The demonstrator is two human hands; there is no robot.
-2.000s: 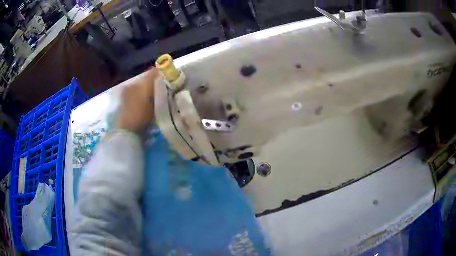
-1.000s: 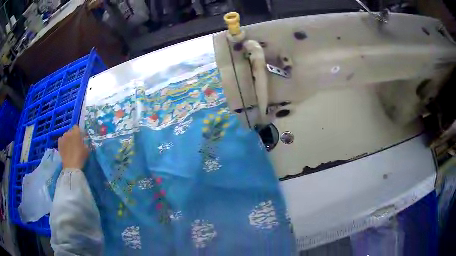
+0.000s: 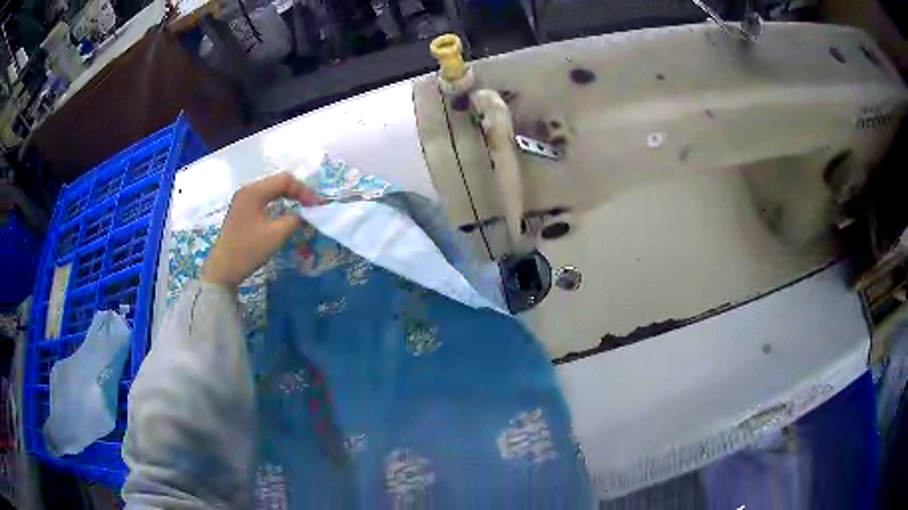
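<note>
A large blue floral fabric panel (image 3: pixel 398 398) lies on the white tabletop and reaches the bottom of the picture. My left hand (image 3: pixel 259 227) pinches its upper edge between thumb and fingers, lifting it so that a pale underside (image 3: pixel 388 239) shows as a narrow wedge. The wedge's right end reaches the presser foot area (image 3: pixel 525 281) of the cream sewing machine (image 3: pixel 697 179). Part of the patterned border (image 3: pixel 194 261) shows left of my wrist. My right hand is not in view.
A slatted blue crate (image 3: pixel 100 239) stands at the left, with a pale cloth scrap (image 3: pixel 88 383) on it. A yellow-topped part (image 3: pixel 450 58) stands up on the machine. Ruler marks (image 3: pixel 667 460) run along the table's front edge.
My left hand has moved right and up from the panel's left edge by the crate. The border, laid flat a second ago, is now partly folded and covered, with the pale underside showing.
</note>
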